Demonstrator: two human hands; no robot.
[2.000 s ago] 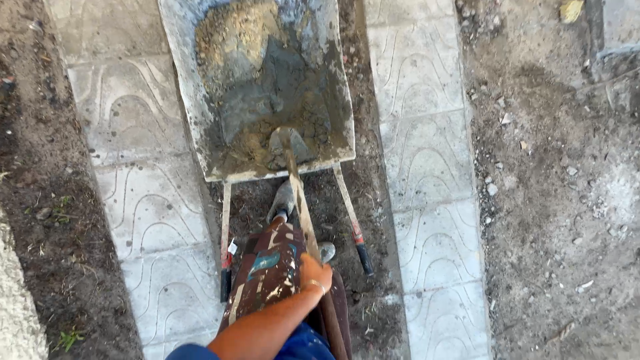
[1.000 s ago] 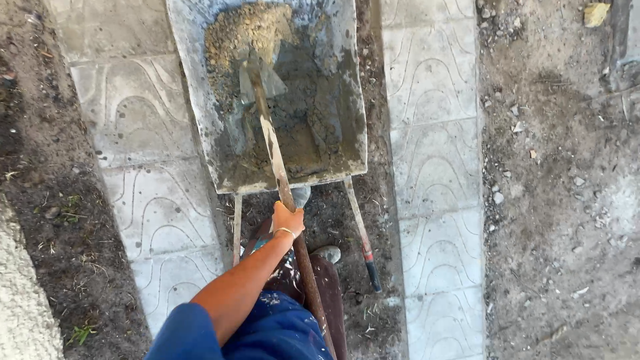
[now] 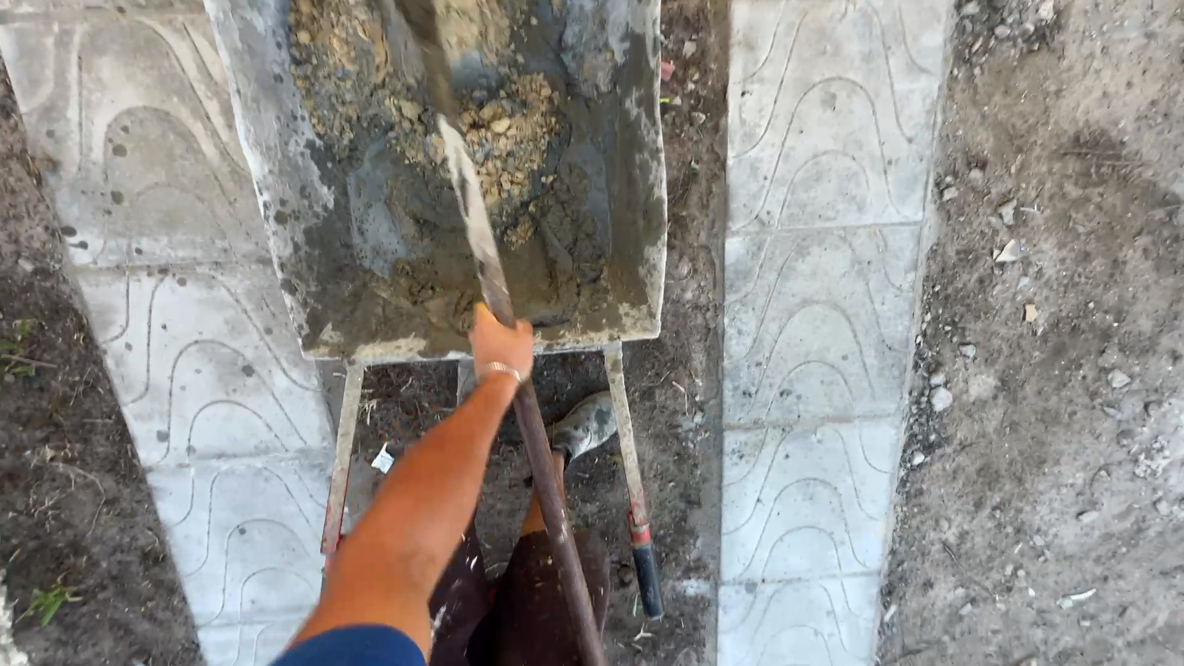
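My left hand (image 3: 502,344), with a light band at the wrist, is closed around the long wooden handle (image 3: 544,462) of a tool, just over the near rim of a metal wheelbarrow tray (image 3: 638,328). The handle slants from the bottom of the view up into the tray; the tool's head is cut off or hidden at the top. Wet grey mortar (image 3: 564,236) and a drier, tan gravelly mix (image 3: 504,139) lie in the tray. My right hand is out of view.
The wheelbarrow's right handle (image 3: 632,462) has a black grip; its left one (image 3: 340,453) is partly behind my arm. My shoe (image 3: 586,425) stands between them. Patterned concrete slabs run along both sides (image 3: 805,324), (image 3: 222,370), with stony soil (image 3: 1045,416) on the right.
My left hand has moved up along the view to the tray's near rim, still on the handle. The tan mix has spread nearer the tray's middle. The view is closer over the tray.
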